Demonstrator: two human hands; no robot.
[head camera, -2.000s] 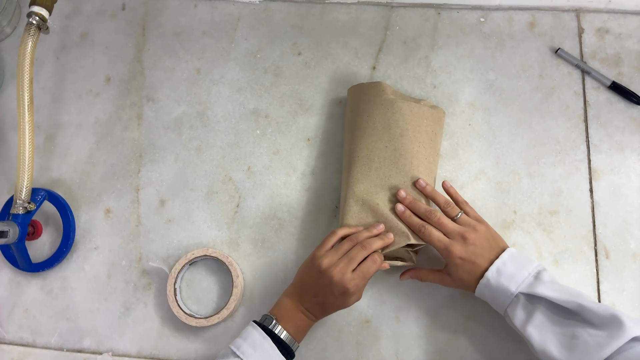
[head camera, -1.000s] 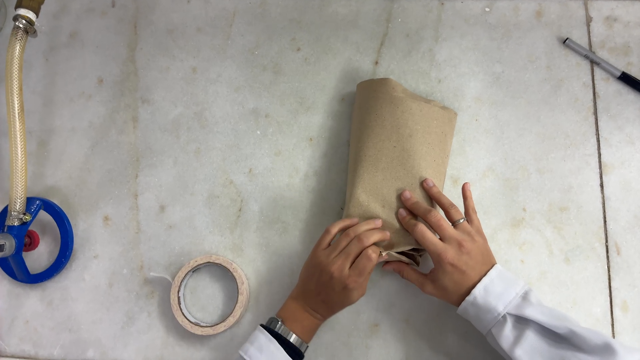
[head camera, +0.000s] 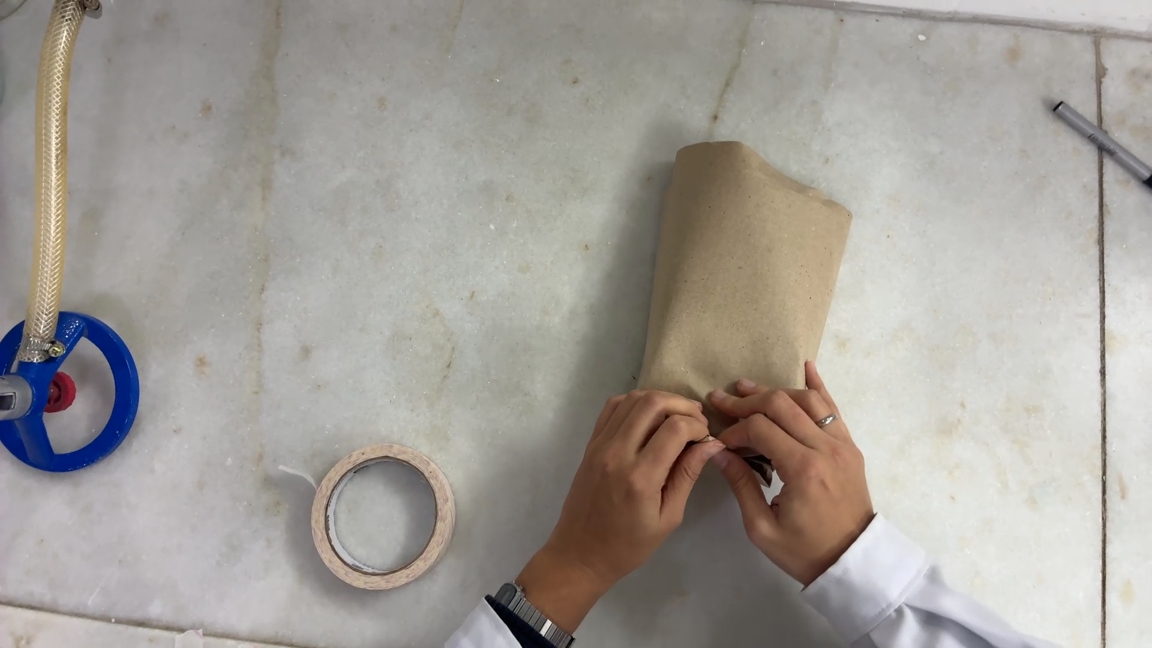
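A brown kraft paper package (head camera: 747, 270) lies on the marble surface, its near end folded and crumpled. My left hand (head camera: 639, 468), with a metal watch at the wrist, pinches the left part of that end between thumb and fingers. Close beside it, my right hand (head camera: 796, 459), with a ring on one finger, pinches the same end from the right. The two thumbs almost meet at the edge of the paper. What is inside the package is hidden. To the left of my hands, a roll of masking tape (head camera: 442, 531) lies flat with its loose end sticking out.
At the far left a clear braided hose (head camera: 52, 180) runs down to a blue ring-shaped fitting (head camera: 126, 396) with a red knob (head camera: 61, 392). A grey marker pen (head camera: 1102, 142) lies at the upper right, across a dark joint in the marble (head camera: 1102, 405).
My right hand, which lay spread on the package, has drawn its fingers in and now pinches the near end beside my left hand. The tape roll and hose stay put.
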